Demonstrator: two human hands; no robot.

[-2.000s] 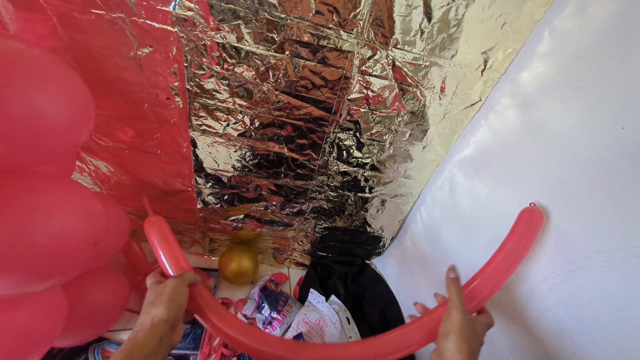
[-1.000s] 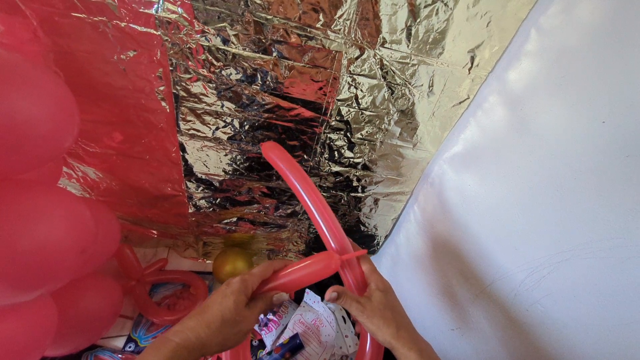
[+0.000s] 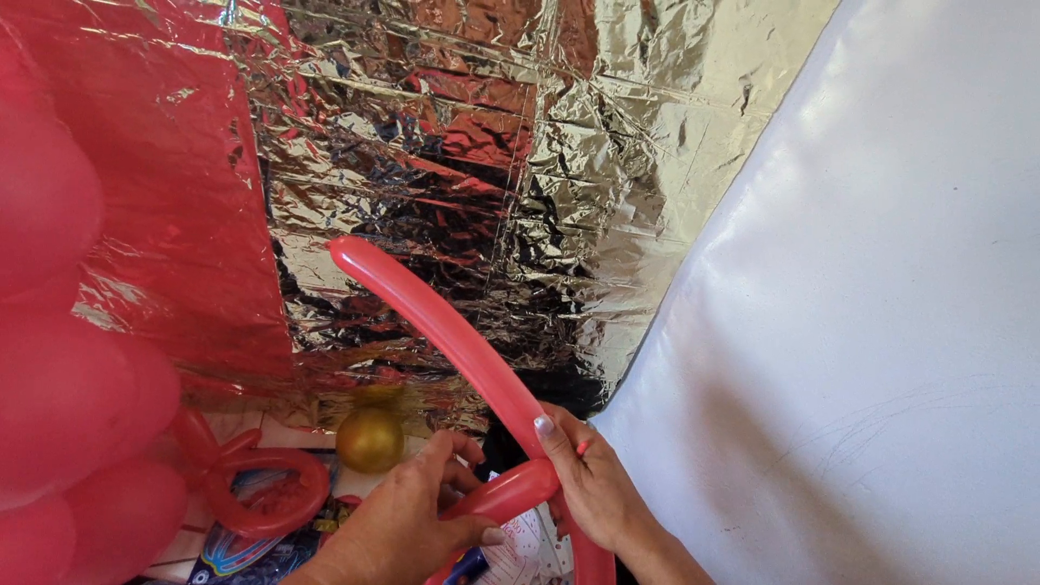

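Observation:
A long red modelling balloon [image 3: 455,333] crosses itself in front of me, one length slanting up to the left and ending in a rounded tip. My right hand [image 3: 589,479] grips it at the crossing, thumb on top, with a small red end poking out beside the fingers. Around the folded lower-left length curls my left hand [image 3: 422,504], its thumb below and fingers above. The rest of the balloon runs down out of view at the bottom edge.
Big red balloons [image 3: 73,406] crowd the left side. Near them lie a twisted red balloon loop [image 3: 313,496], a gold balloon [image 3: 370,439] and printed packets [image 3: 252,556]. Gold foil [image 3: 634,162] and red foil [image 3: 179,203] hang behind; a white panel [image 3: 877,284] stands right.
Two seconds ago my hands held the balloon apart in a wide curve; now they are close together and it crosses itself. Since one second ago its upper length has tilted further left.

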